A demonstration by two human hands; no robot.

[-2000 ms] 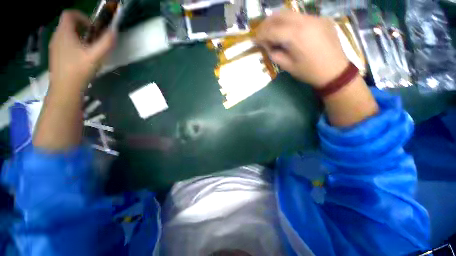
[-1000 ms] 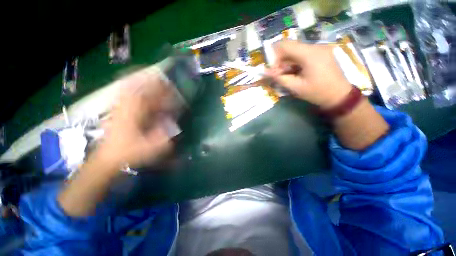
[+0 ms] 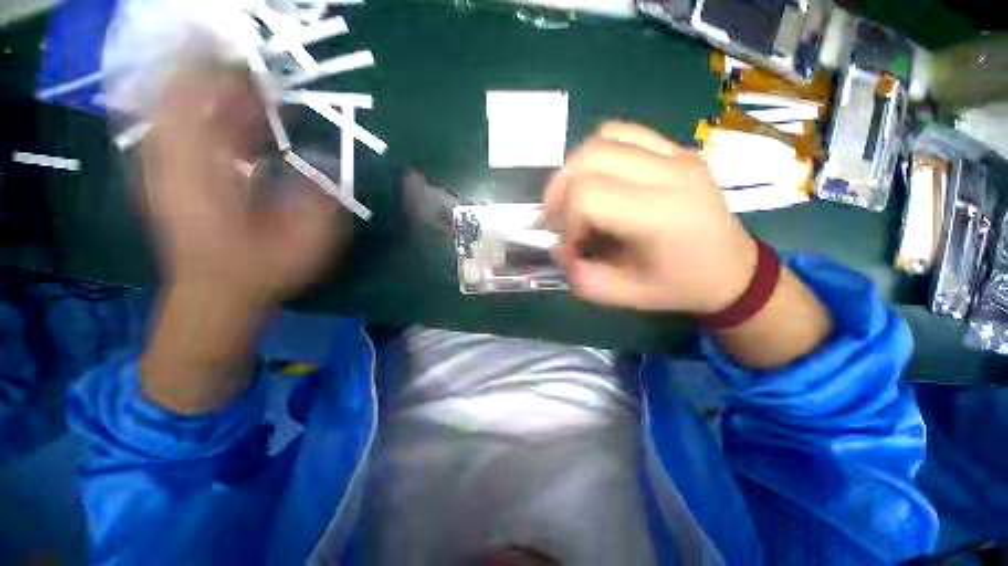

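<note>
A silver phone mid-frame point(image 3: 486, 263) lies flat on the dark green mat in front of me; its right end is hidden behind my right hand. My right hand point(image 3: 647, 227) is over that end with fingers bent together; whether it holds something small cannot be told. My left hand point(image 3: 227, 188) is blurred, over the pile of white peeled strips point(image 3: 332, 100) at the left; what it holds, if anything, cannot be told. A white square pad point(image 3: 527, 128) lies just beyond the frame.
Flex cables on white backing strips point(image 3: 757, 160) lie right of centre. Other phone frames point(image 3: 860, 133) lie beside and beyond them, with more at the far right point(image 3: 959, 249). A blue box point(image 3: 75, 55) stands at the far left by crumpled white material.
The view has swung right. A phone frame now lies on the mat before me. My right hand has left the flex cables for the frame; my left hand is over the strips.
</note>
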